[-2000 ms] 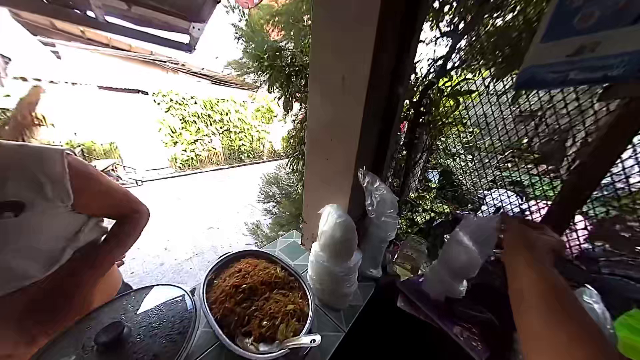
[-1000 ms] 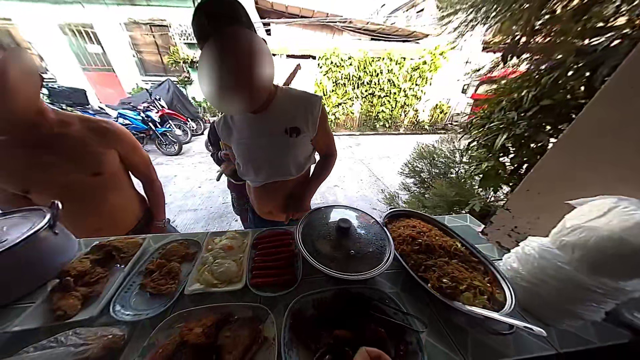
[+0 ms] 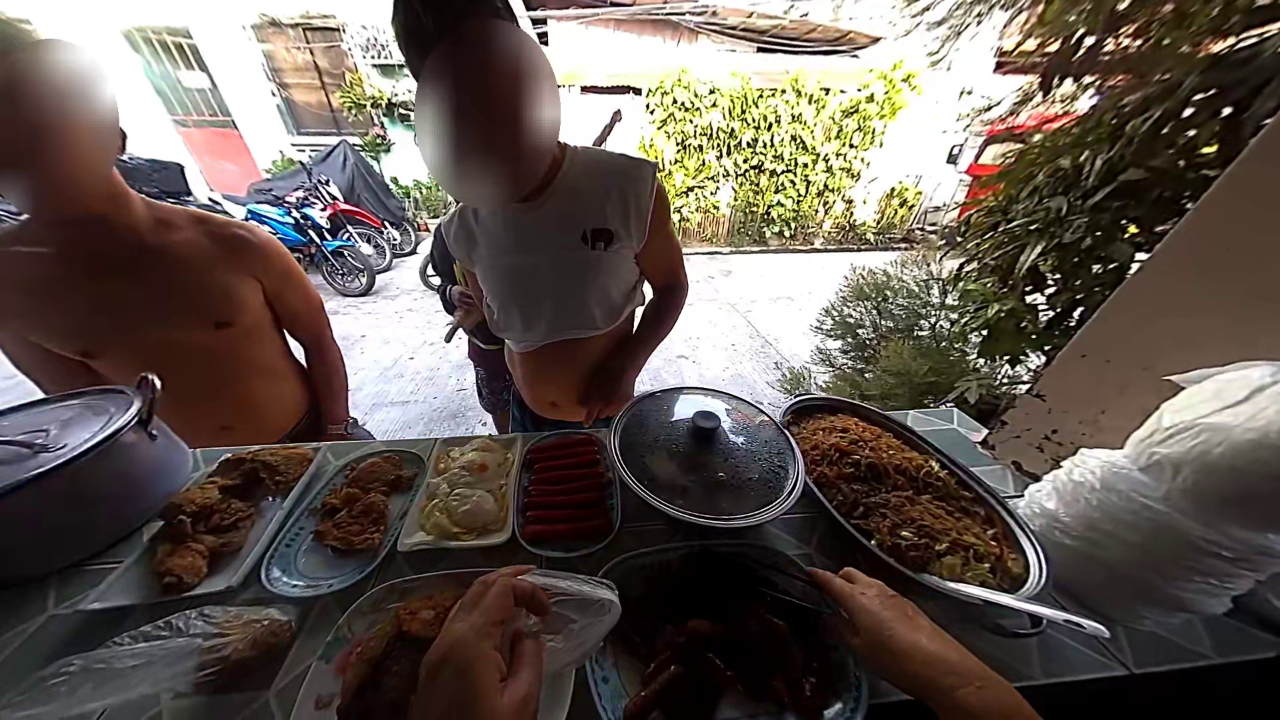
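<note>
My left hand (image 3: 490, 640) holds a clear plastic bag (image 3: 572, 612) by its mouth, over a plate of fried food (image 3: 400, 640). On the right, my right hand (image 3: 880, 625) grips the end of dark tongs (image 3: 765, 570) whose tips are hard to see over a plate of dark glazed meat (image 3: 700, 655). Behind that plate stand a glass lid (image 3: 707, 455) with a black knob and a tray of red sausages (image 3: 568, 490). An oval dish of noodles (image 3: 900, 500) with a serving spoon (image 3: 1020, 603) lies to the right.
Eggs (image 3: 468, 490), fried chicken (image 3: 215, 510), another fried dish (image 3: 360, 503) and a lidded pot (image 3: 80, 480) line the left. A plastic-wrapped item (image 3: 200, 645) lies in front. White plastic bags (image 3: 1160, 500) stand at right. Two people stand across the tiled counter.
My left hand with a clear bag and my right hand at the tongs have come into view over the plates. The view has swung left from the stacked bags since the oldest frame.
</note>
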